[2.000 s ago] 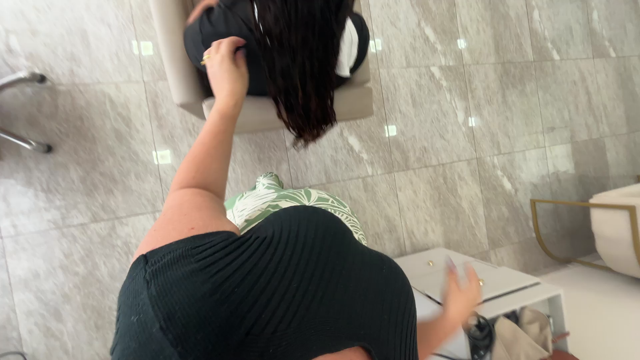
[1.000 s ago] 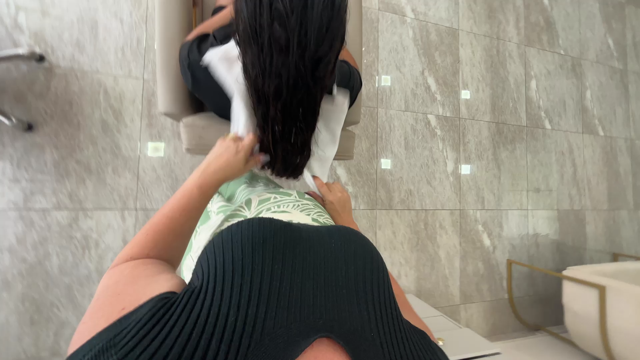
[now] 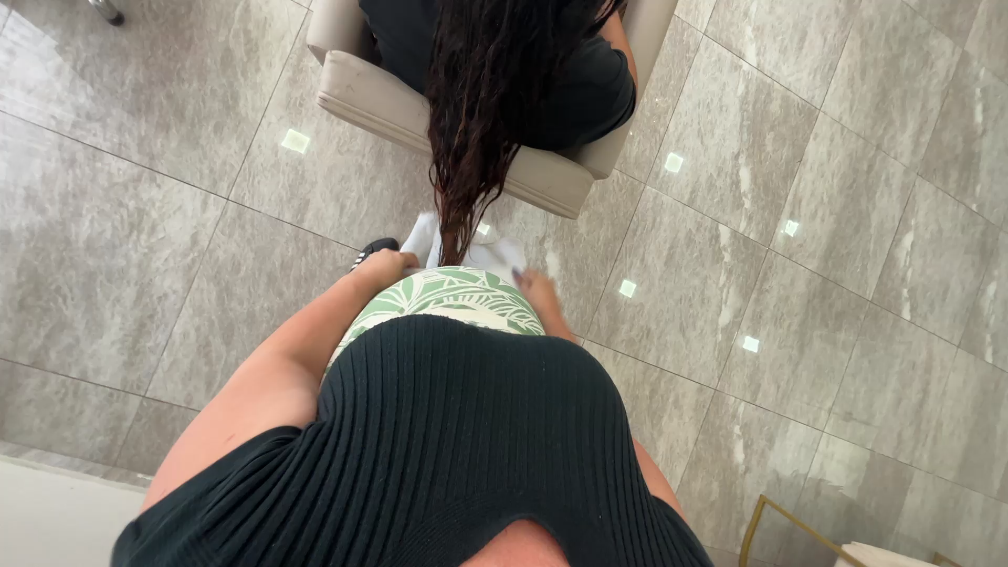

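Observation:
Long, wet dark hair (image 3: 476, 126) hangs down over the back of a seated person in a black top (image 3: 594, 94). Its tips reach the front of my green and white patterned garment (image 3: 457, 291). A white cloth (image 3: 492, 256) lies behind and beside the hair tips, low between my hands. My left hand (image 3: 386, 269), on the left of the view, has its fingers curled at the cloth's left edge. On the right, my right hand (image 3: 537, 290) is at the cloth's right edge, slightly blurred. The fingertips of both are partly hidden.
The seated person is in a beige upholstered chair (image 3: 378, 106). A black shoe with white stripes (image 3: 376, 250) shows beside my left hand. Part of a chair leg (image 3: 106, 9) is at top left, and a gold metal frame (image 3: 795, 520) at lower right. The floor is grey tile.
The white cloth has come away from the person's shoulders and is now low at my waist, with both hands beside it. The hair hangs in looser strands. The view has rotated.

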